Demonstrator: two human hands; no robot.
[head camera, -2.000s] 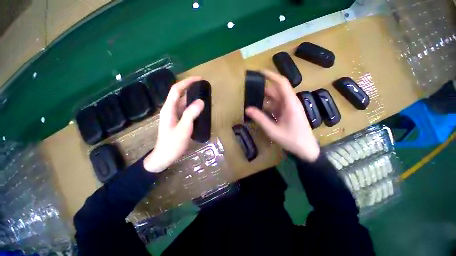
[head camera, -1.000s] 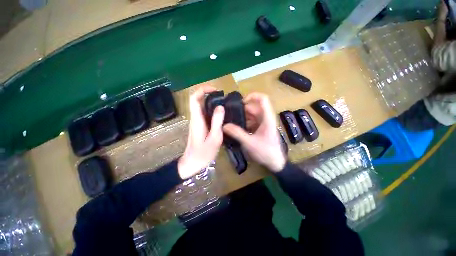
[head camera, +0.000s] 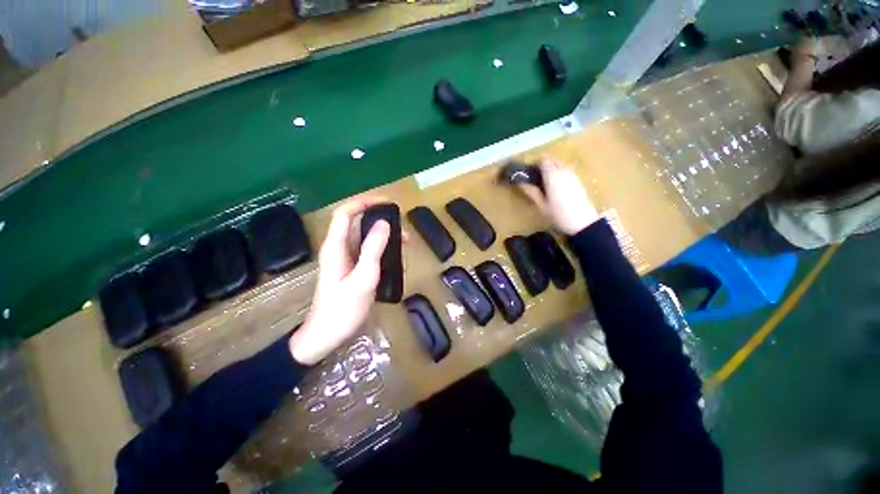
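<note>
My left hand (head camera: 343, 275) holds an upright black case (head camera: 387, 253) above the cardboard, thumb on its face. My right hand (head camera: 563, 196) reaches to the far side of the bench, its fingers on a small black part (head camera: 522, 174). Between my hands lie two matte black halves (head camera: 431, 233). Nearer me lie glossy-faced black parts (head camera: 468, 294), and two more black parts (head camera: 538, 261) sit side by side near my right forearm. To the left, several black cases (head camera: 221, 263) stand in a row in a clear tray (head camera: 261, 301).
The green conveyor belt (head camera: 222, 145) carries white scraps and black parts beyond the bench. A metal bracket (head camera: 637, 58) rises at the bench edge. Clear blister trays (head camera: 709, 140) lie far right, beside another person's arm (head camera: 799, 101) and a blue stool (head camera: 709, 275).
My hands have parted; the left keeps a case and the right has reached out to the far right. Two matte halves now lie between them. The view has shifted to the right.
</note>
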